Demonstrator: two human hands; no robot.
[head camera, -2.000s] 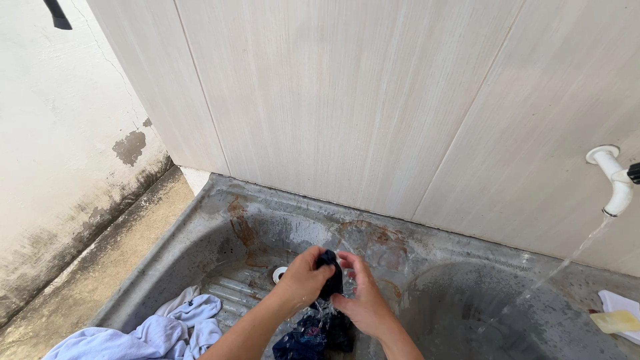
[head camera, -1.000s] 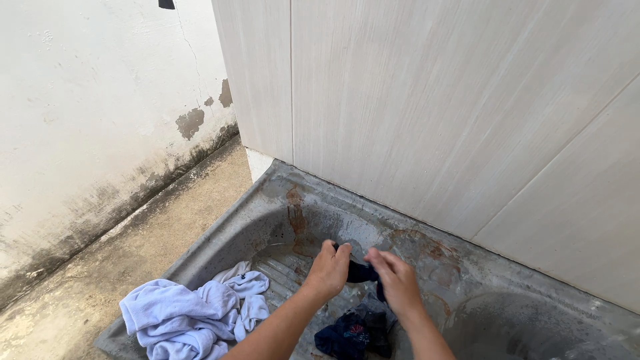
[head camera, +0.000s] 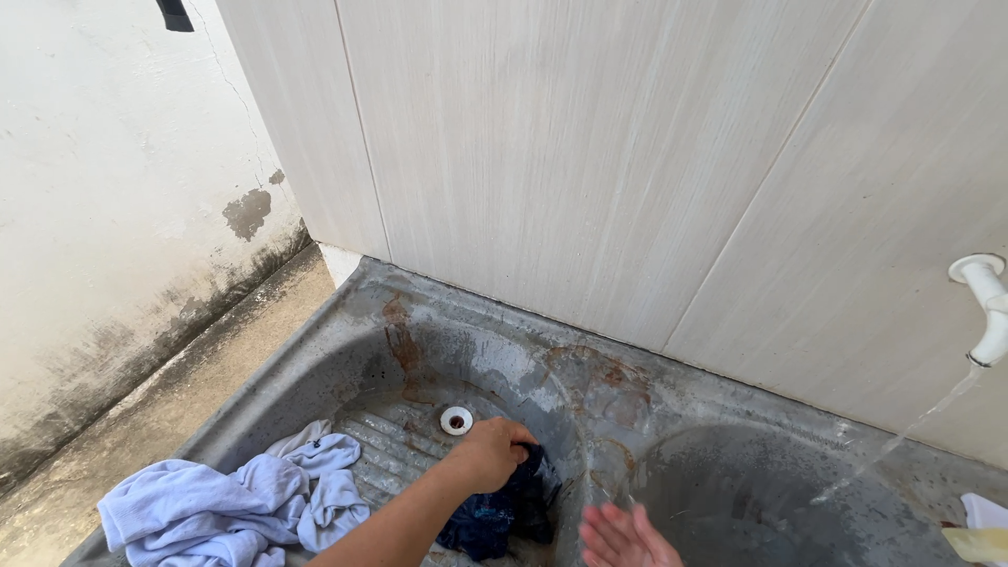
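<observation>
My left hand (head camera: 494, 455) grips the upper part of a dark navy wet cloth (head camera: 492, 516), which lies bunched on the ribbed floor of the left basin of a grey concrete laundry sink (head camera: 504, 362). Just right of it, over the ridge between the two basins, my right hand (head camera: 626, 539) is held with its fingers extended and nothing in it; it is cut by the bottom edge of the view. A pile of light blue cloth (head camera: 213, 504) rests at the left rim. The white drain ring (head camera: 456, 420) shows behind my left hand.
A white tap (head camera: 988, 315) on the panelled wall runs water into the right basin (head camera: 748, 488). A yellow and white item (head camera: 980, 539) sits at the far right edge. A stained white wall (head camera: 142, 197) and a concrete ledge (head camera: 197, 346) lie to the left.
Earlier both hands held the dark cloth up between them. Now my right hand is off it, lower and to the right, while my left hand holds it low in the basin.
</observation>
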